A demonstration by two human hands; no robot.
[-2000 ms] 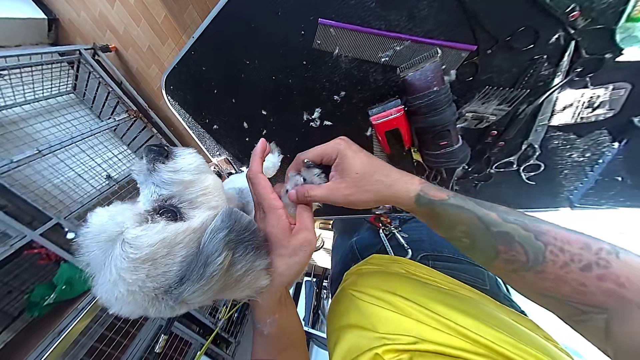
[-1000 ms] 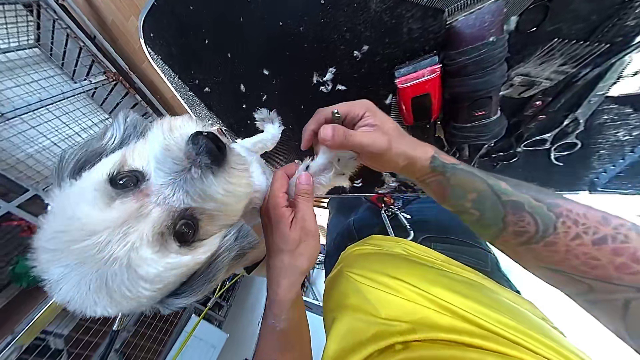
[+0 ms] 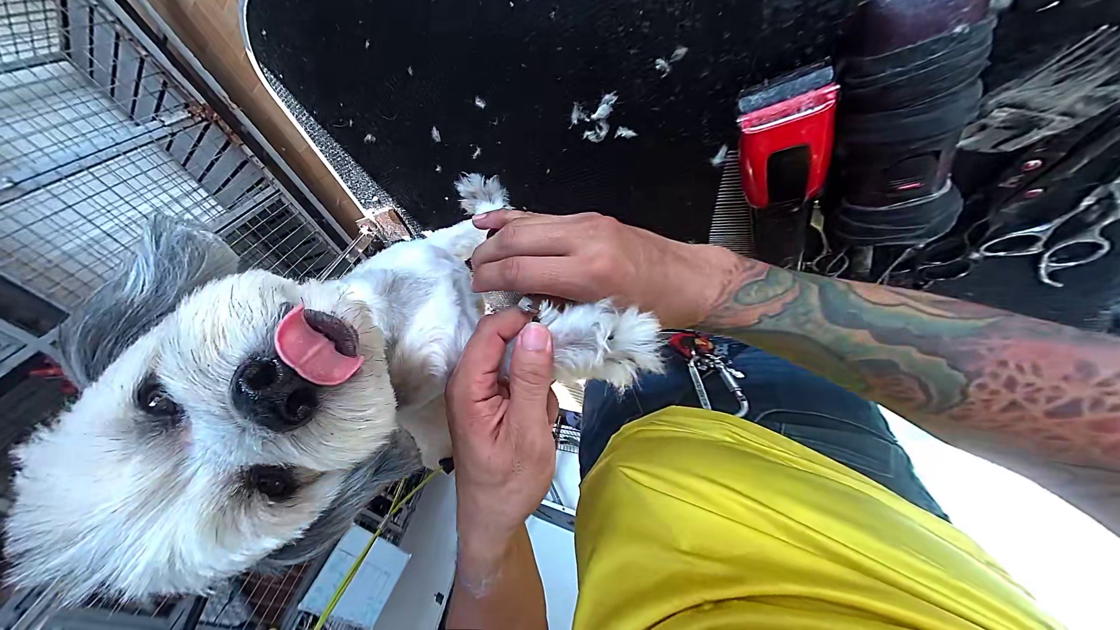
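Observation:
A white dog with grey ears (image 3: 201, 472) faces up at the left, its pink tongue over its nose. My left hand (image 3: 503, 420), lower centre, has thumb and forefinger closed on one of its forelegs (image 3: 604, 341), whose fluffy paw points right. A small shiny metal piece (image 3: 528, 304) shows at my left fingertips; what it belongs to is hidden. My right hand (image 3: 577, 262) lies just above that foreleg, back up, fingers bent and pointing left near the other front paw (image 3: 481, 192). Its palm and thumb are out of sight, so its grip cannot be told.
White hair tufts (image 3: 602, 114) lie on the black grooming table (image 3: 525, 52). A red clipper (image 3: 787, 140), a comb (image 3: 728, 210), a dark cylindrical tool wrapped in cord (image 3: 910, 114) and scissors (image 3: 1076, 245) are at the right. Wire cages (image 3: 105, 131) stand at the left.
My right hand has come down and left, now palm-down; a second ago it was raised with a small metal tool. The dog's tongue has come out. The view has moved closer.

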